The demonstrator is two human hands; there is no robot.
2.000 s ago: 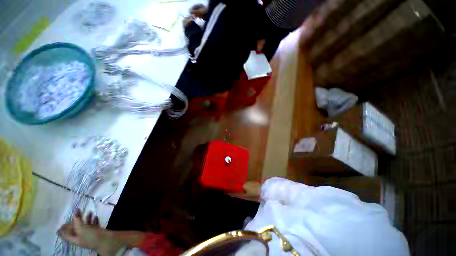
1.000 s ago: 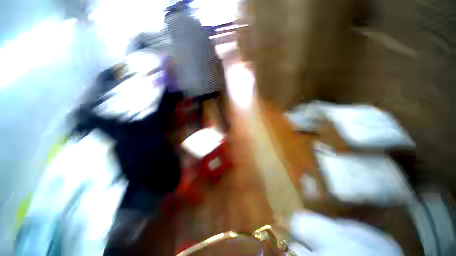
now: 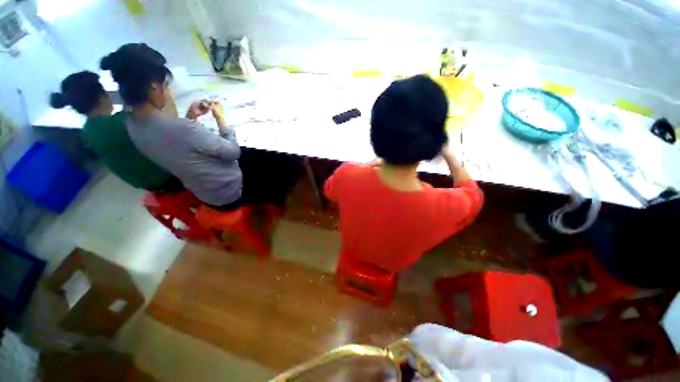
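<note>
Neither of my hands shows; only a white sleeve or garment [image 3: 499, 358] and a gold glasses frame [image 3: 335, 357] are at the bottom edge. Nearest in front is a red plastic stool [image 3: 514, 298] with a small white thing at its top's centre. Beyond it, a long white table [image 3: 306, 97] bears a teal basin [image 3: 570, 123] of pale parts, a yellow basin [image 3: 466, 97] partly hidden by a seated person's head, and a black phone [image 3: 347, 116]. Cable bundles [image 3: 578, 179] hang over the table's front edge.
A person in red [image 3: 403, 216] sits at the table. Two people, in grey [image 3: 179, 149] and green [image 3: 112, 149], sit at the left. A dark-clothed person [image 3: 649, 242] is at the right edge. A blue crate [image 3: 48, 175] and an open carton [image 3: 97, 291] stand on the left floor.
The view has swung from the cartons and aisle on the right to the table and seated workers. The hand at the lower left in the oldest frame is out of view.
</note>
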